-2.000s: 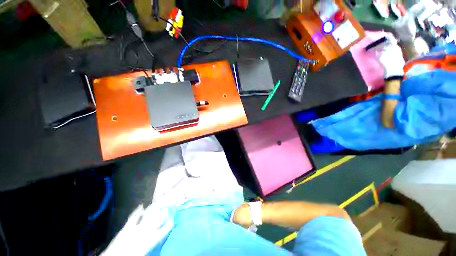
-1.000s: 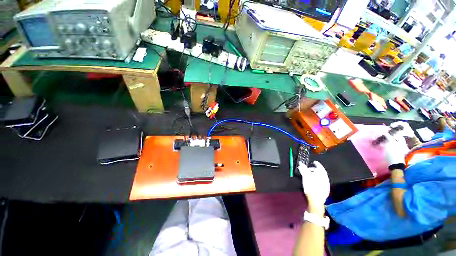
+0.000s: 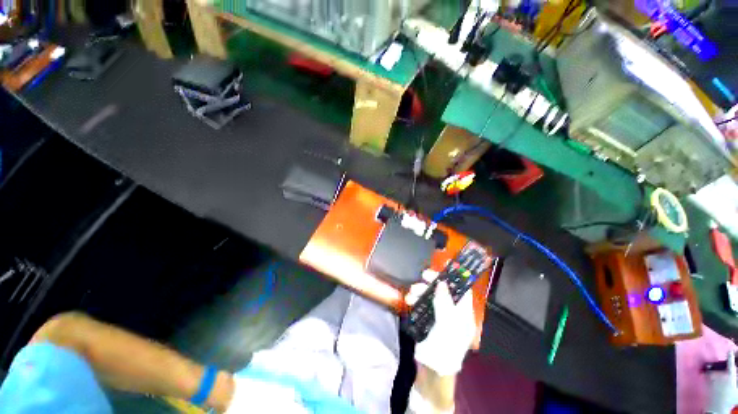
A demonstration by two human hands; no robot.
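Observation:
My right hand [image 3: 447, 330], in a white glove, holds a black remote control [image 3: 464, 275] over the right part of the orange-brown test fixture [image 3: 340, 234]. A flat black set-top box [image 3: 400, 251] sits on the fixture against the connectors [image 3: 413, 222] at its far edge. The remote and my fingers are close to the box's right side. My left hand [image 3: 241, 396] shows only partly at the bottom edge, white-gloved and blurred, beyond a blue wristband; its fingers cannot be made out.
Set-top boxes lie left [image 3: 309, 186] and right [image 3: 524, 293] of the fixture, with a stack [image 3: 212, 85] farther left. A green stick [image 3: 558, 334] lies at right. A blue cable [image 3: 544, 249] curves to the orange control box [image 3: 643, 295]. Green shelves and an oscilloscope [image 3: 639, 105] stand behind.
My right hand has picked up the remote from the bench and brought it left over the fixture. The left forearm has come into view at lower left. The view has turned and tilted.

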